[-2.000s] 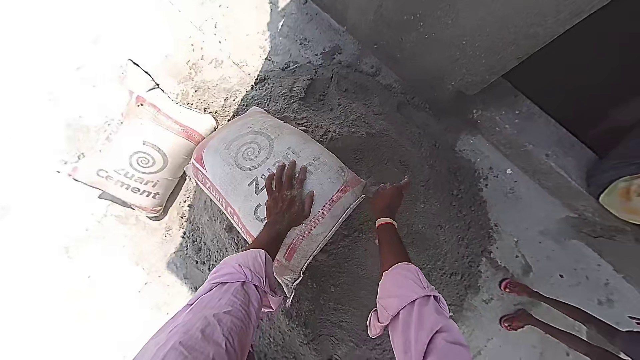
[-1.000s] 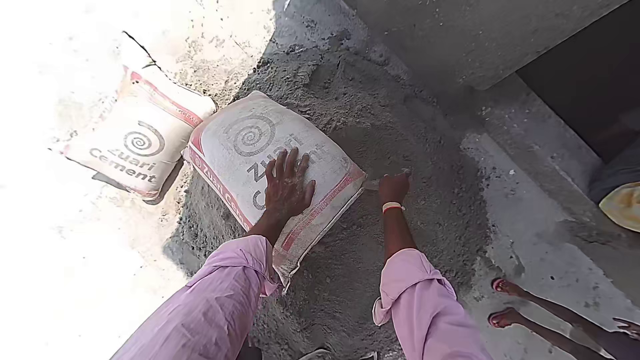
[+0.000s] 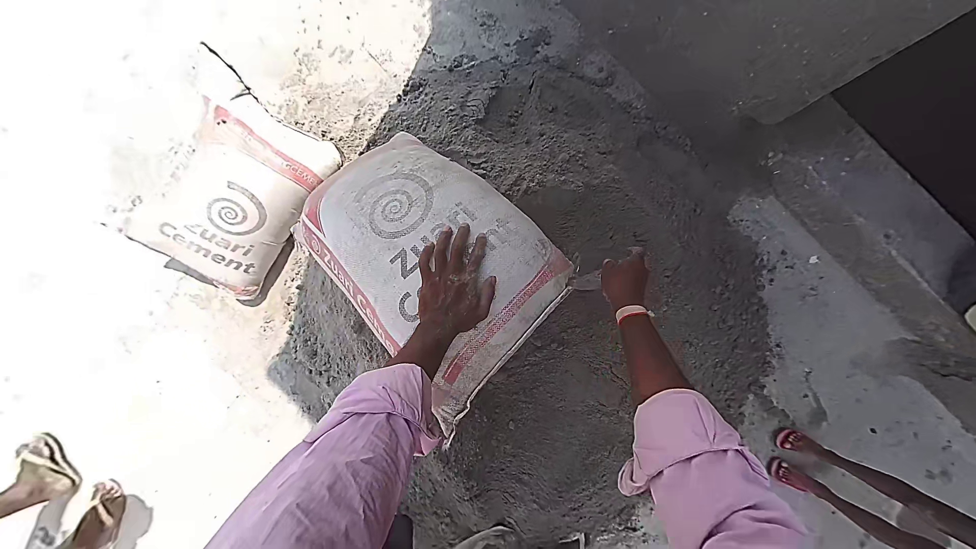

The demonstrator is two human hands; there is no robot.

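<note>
A white woven cement bag (image 3: 450, 206) with red bands lies tilted on a heap of grey sand or mortar mix (image 3: 610, 175). My left hand (image 3: 455, 286) rests flat on its printed face with the fingers spread. Just off the bag's right corner, my right hand (image 3: 627, 278) is closed around something; a thin pale piece, perhaps a blade or a pulled strip, runs between it and the corner. What exactly it is I cannot tell. The bag's lower right edge looks closed.
A second cement bag (image 3: 236, 206) lies at the left in bright sun. Sandaled feet of a person (image 3: 46, 465) show at bottom left, and another person's feet (image 3: 793, 457) at bottom right. A concrete step (image 3: 877, 221) and wall edge run along the upper right.
The sandaled feet at bottom left have come into view. My left hand stays on the bag and my right hand stays by its right corner.
</note>
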